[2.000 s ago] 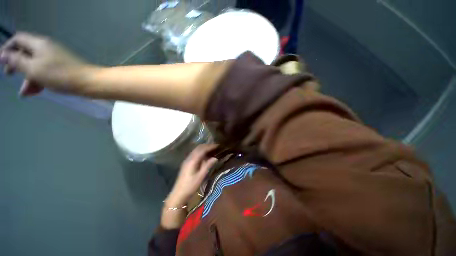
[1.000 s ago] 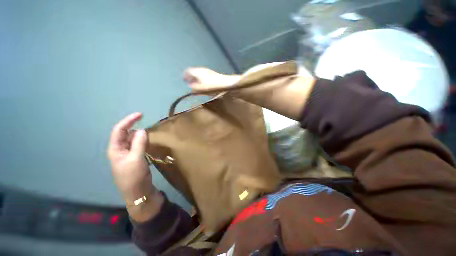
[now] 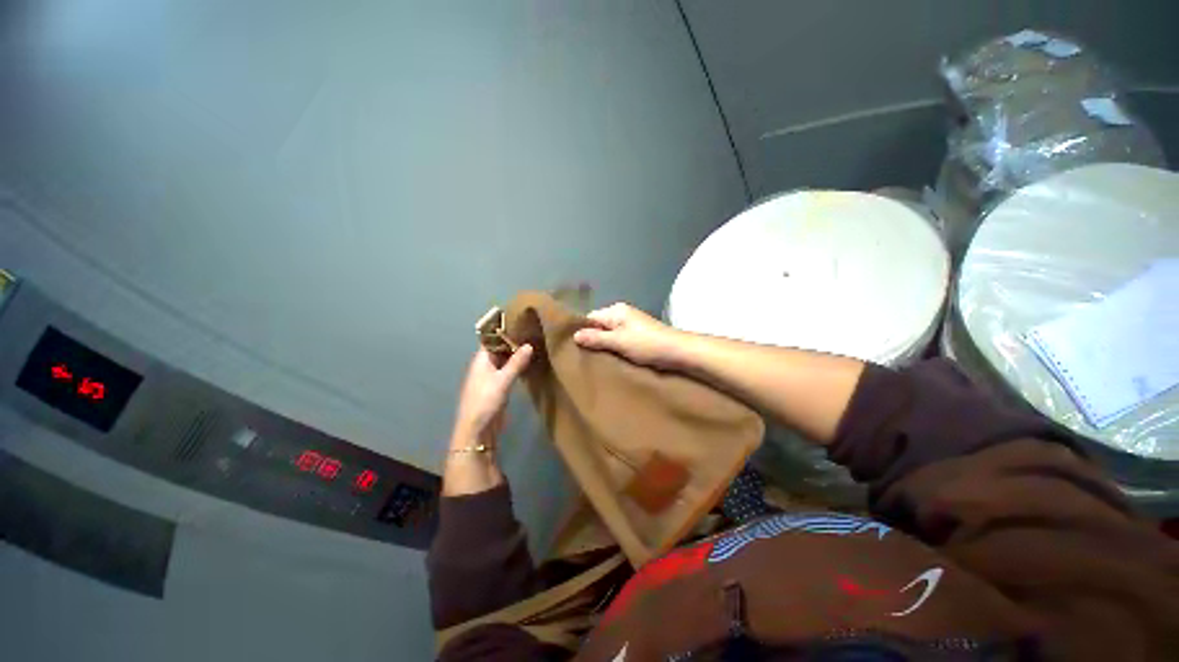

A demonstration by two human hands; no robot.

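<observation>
A soft brown handbag (image 3: 634,414) is held up in front of my chest, its body slanting down to the right. A reddish-brown leather patch (image 3: 658,481) shows on its face. My left hand (image 3: 486,384), with a bracelet on the wrist, grips the bag's upper left end beside a small pale, shiny piece (image 3: 490,326); I cannot tell whether it is a buckle. My right hand (image 3: 631,338) pinches the bag's upper edge. A flat tan strap (image 3: 537,599) runs by my left forearm. The bag's inside is hidden.
Large white-topped wrapped rolls (image 3: 815,274) stand to the right, one bearing a paper sheet (image 3: 1122,343). Another film-wrapped bundle (image 3: 1047,110) is behind them. A dark elevator panel (image 3: 207,433) with red digits runs along the lower left. Grey metal walls surround these.
My right arm has drawn back from its earlier far reach. Both hands are now closer together on the bag's upper end. The view has shifted, showing the panel and rolls more clearly.
</observation>
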